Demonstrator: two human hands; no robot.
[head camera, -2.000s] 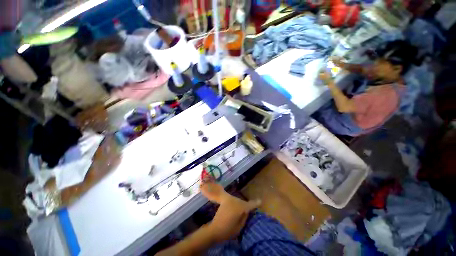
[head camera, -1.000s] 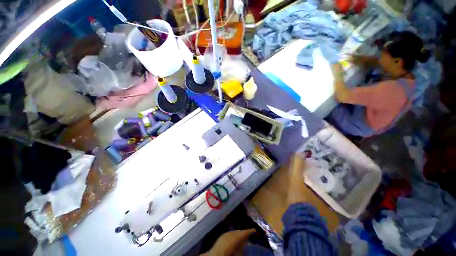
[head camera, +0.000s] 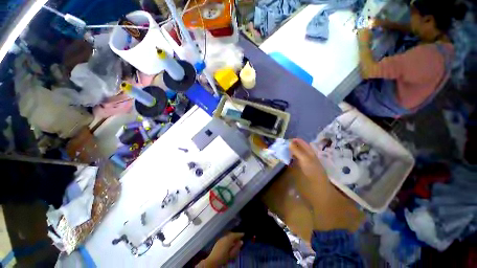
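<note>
My right hand (head camera: 311, 172) is between the sewing machine (head camera: 178, 178) and the white plastic bin (head camera: 400, 172). Its fingers pinch a small light blue cloth piece (head camera: 281, 151) beside the machine's right end. My left hand (head camera: 225, 248) is low, below the table's front edge; its fingers are partly hidden, and I cannot tell if it holds anything. Scissors with one red and one green loop (head camera: 222, 198) lie on the machine bed. The bin holds pale scraps.
An accessory tray (head camera: 285, 123) with a dark phone stands at the machine's right end. Thread cones (head camera: 178, 72) and a white bucket (head camera: 137, 47) are behind. Another person (head camera: 418, 68) sits at a white table upper right. Cloth heaps (head camera: 444, 220) lie on the floor at right.
My right hand has moved from the bin leftward to the machine's right end, now with a light blue piece. My left hand has come from the scissors down below the table edge.
</note>
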